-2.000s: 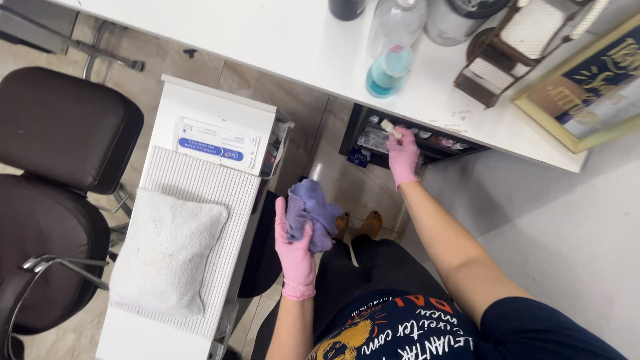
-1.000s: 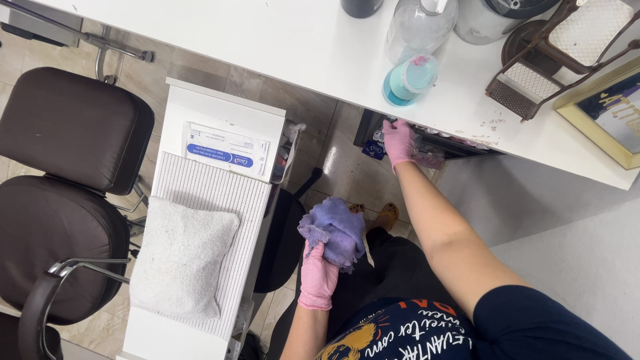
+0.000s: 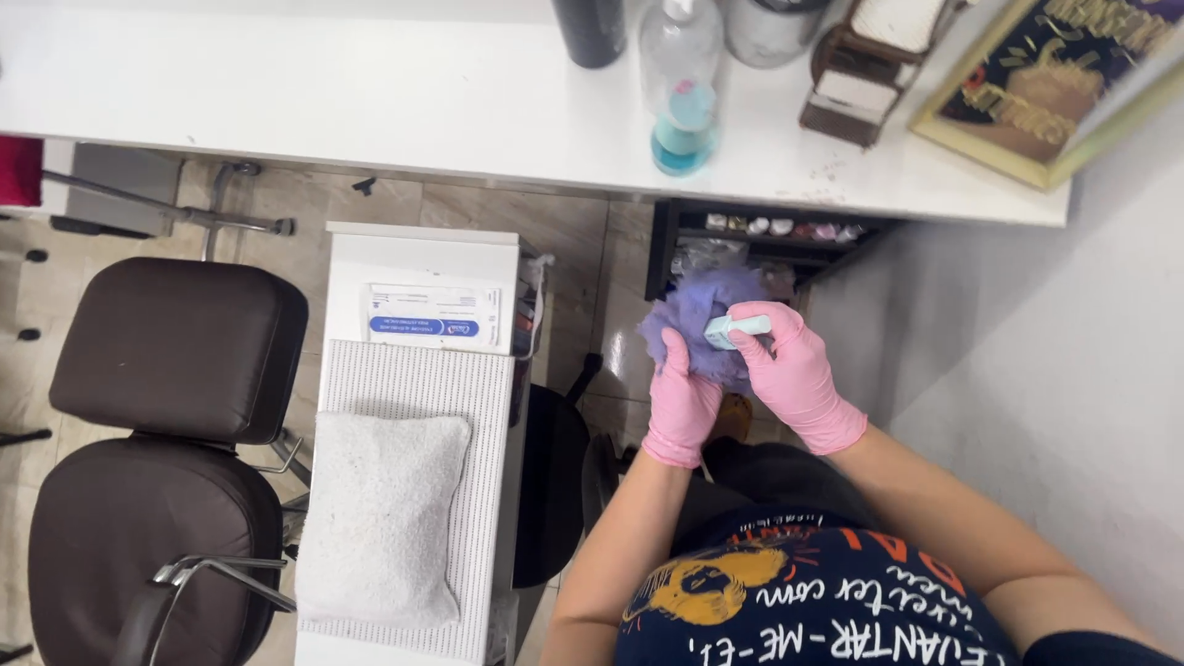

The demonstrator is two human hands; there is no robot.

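My left hand (image 3: 684, 402), in a pink glove, holds a fluffy purple cloth (image 3: 698, 310) from below. My right hand (image 3: 795, 375), gloved in pink too, grips a small pale mint bottle with a light cap (image 3: 731, 330), which looks like nail polish, against the cloth. Behind the hands, a dark shelf unit (image 3: 661, 250) under the white counter holds a row of small bottles (image 3: 782, 226) and some clear plastic packaging. The lower part of the shelf is hidden by the cloth.
The white counter (image 3: 370, 102) bears a clear bottle with blue liquid (image 3: 683, 153), a glass jar (image 3: 770, 32), a dark cylinder (image 3: 592, 32) and a gold frame (image 3: 1050, 171). At left, a white stand (image 3: 421, 239) carries a sealed pouch (image 3: 435, 314) and a towelling cushion (image 3: 384, 518), beside a brown chair (image 3: 180, 347).
My right hand has come away from the shelf to the cloth, and the small bottle now shows in its fingers. The left hand still holds the cloth.
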